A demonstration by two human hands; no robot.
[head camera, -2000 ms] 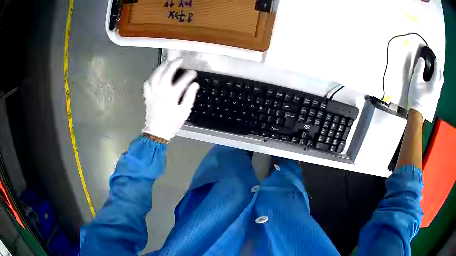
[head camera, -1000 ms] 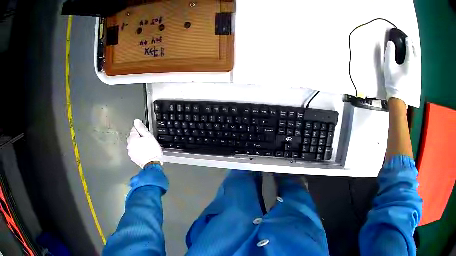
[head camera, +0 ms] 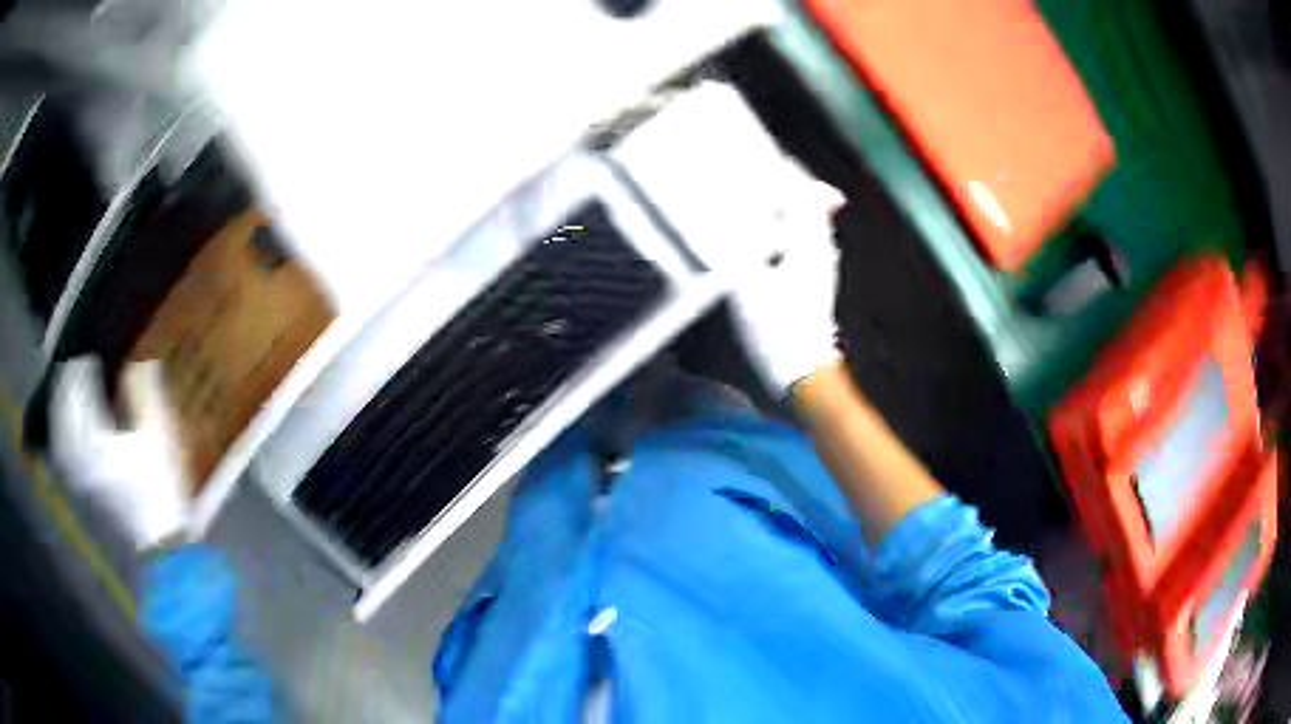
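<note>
The frame is blurred. My left hand (head camera: 125, 450), in a white glove, is at the far left beside the brown fixture (head camera: 241, 333), fingers apart, with nothing visible in it. My right hand (head camera: 796, 290), also gloved, is at the right end of the white keyboard shelf (head camera: 708, 170), beside the black keyboard (head camera: 489, 375). Its fingers are blurred against the shelf, so whether it grips the edge cannot be told.
The white table top (head camera: 382, 127) lies beyond the shelf. On the right is the green bench (head camera: 1168, 170) with an orange pad (head camera: 977, 106), a small dark device (head camera: 1083, 283), and orange trays (head camera: 1119, 410) holding grey slabs at the lower right.
The view has swung to the right, bringing the orange trays into sight. My right hand has left the mouse and come to the shelf's right end. My left hand has moved up beside the fixture.
</note>
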